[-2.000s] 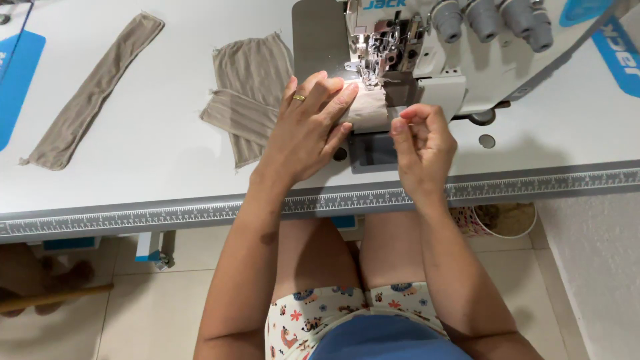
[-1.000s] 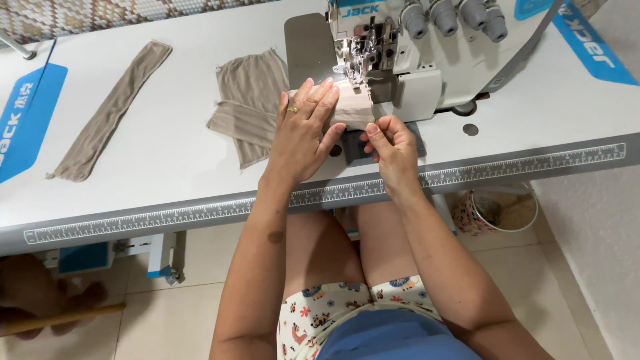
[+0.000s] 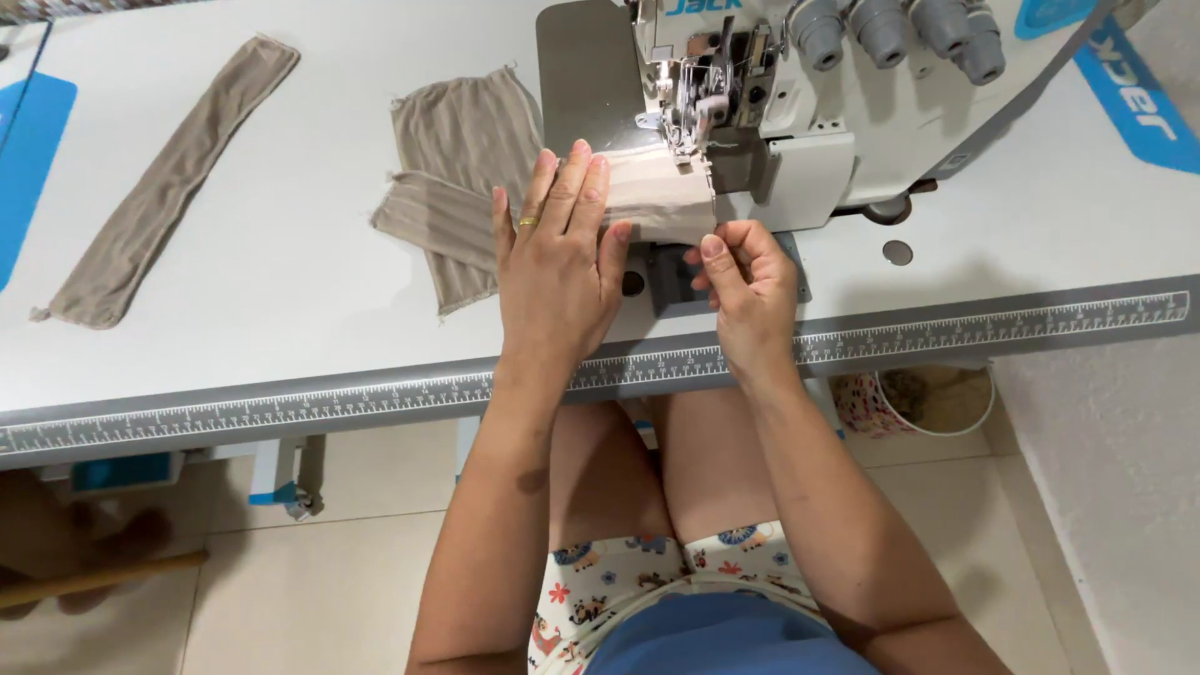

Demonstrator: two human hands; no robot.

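A light beige fabric piece (image 3: 661, 199) lies under the presser foot (image 3: 686, 150) of a Jack overlock sewing machine (image 3: 806, 112). My left hand (image 3: 562, 253) rests flat on the fabric's left part, fingers spread, a ring on one finger. With thumb and fingers my right hand (image 3: 750, 281) pinches the fabric's near right corner. Left of the machine, two taupe fabric pieces overlap: a wider ribbed one (image 3: 464, 127) and a narrower one (image 3: 436, 217), partly hidden by my left hand. A long taupe fabric strip (image 3: 178, 178) lies apart at the left.
A printed ruler strip (image 3: 647, 368) runs along the front edge of the white sewing table (image 3: 309, 309). Thread tension knobs (image 3: 877, 33) are at the machine's upper front. Below the table's right part stands a patterned bin (image 3: 867, 403), near a wall (image 3: 1116, 450).
The beige fabric shows more fully between my hands than two seconds ago, when it was partly covered. My right hand has moved from beside the fabric to its near right corner.
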